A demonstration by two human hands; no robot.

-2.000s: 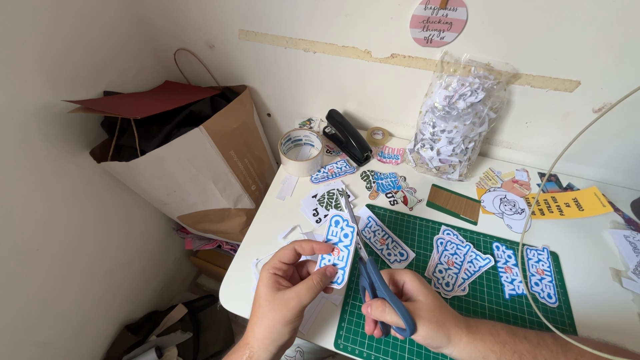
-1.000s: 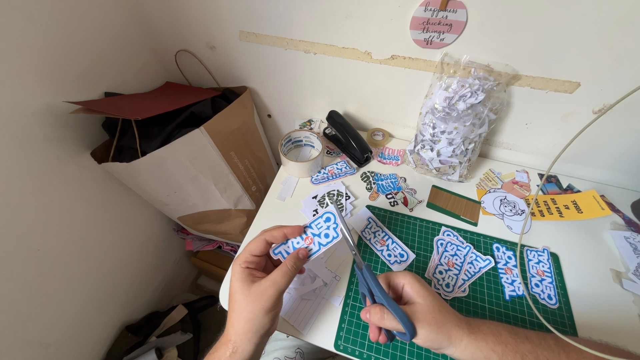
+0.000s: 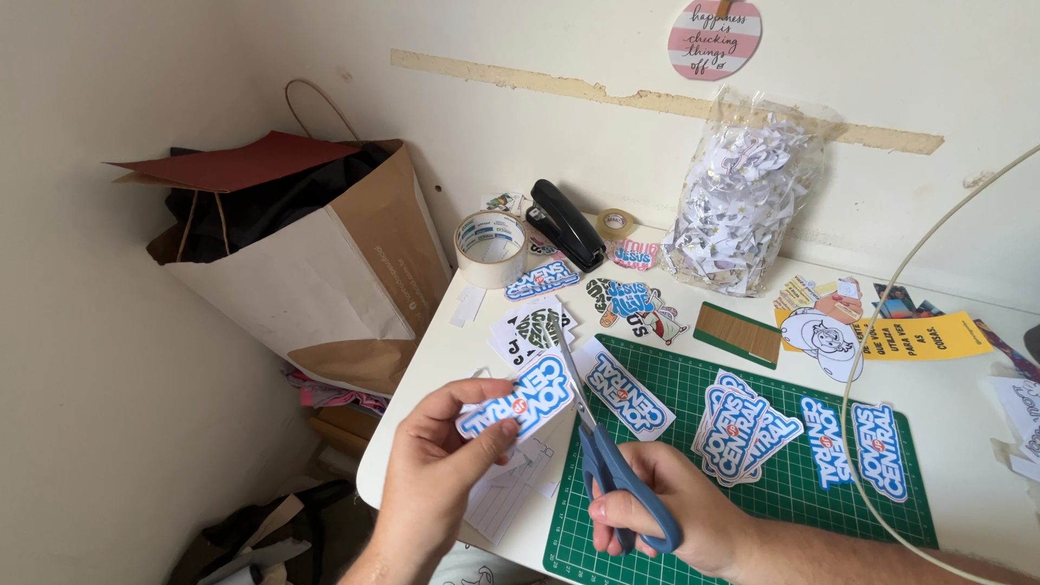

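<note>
My left hand (image 3: 455, 447) pinches a blue-and-white lettered paper sticker (image 3: 528, 400) between thumb and fingers. My right hand (image 3: 650, 504) has its thumb and fingers in the blue handles of scissors (image 3: 597, 439), whose blades point up along the sticker's right edge. Just right of the blades, an uncut-edged sticker (image 3: 630, 392) lies partly on the green cutting mat (image 3: 666, 463). A pile of trimmed stickers (image 3: 739, 431) and two separate ones, a left one (image 3: 825, 443) and a right one (image 3: 881, 451), rest farther right on the mat.
Behind stand a roll of wide tape (image 3: 491, 252), a black stapler (image 3: 566, 226), a small tape roll (image 3: 615, 223) and a clear bag of paper scraps (image 3: 739, 211). A paper bag (image 3: 325, 268) is left of the table. A pale cable (image 3: 881, 305) crosses the right side.
The sticker in my left hand has turned from upright to slanting, and that hand has shifted with it. My right hand stays in nearly the same place, holding the scissors.
</note>
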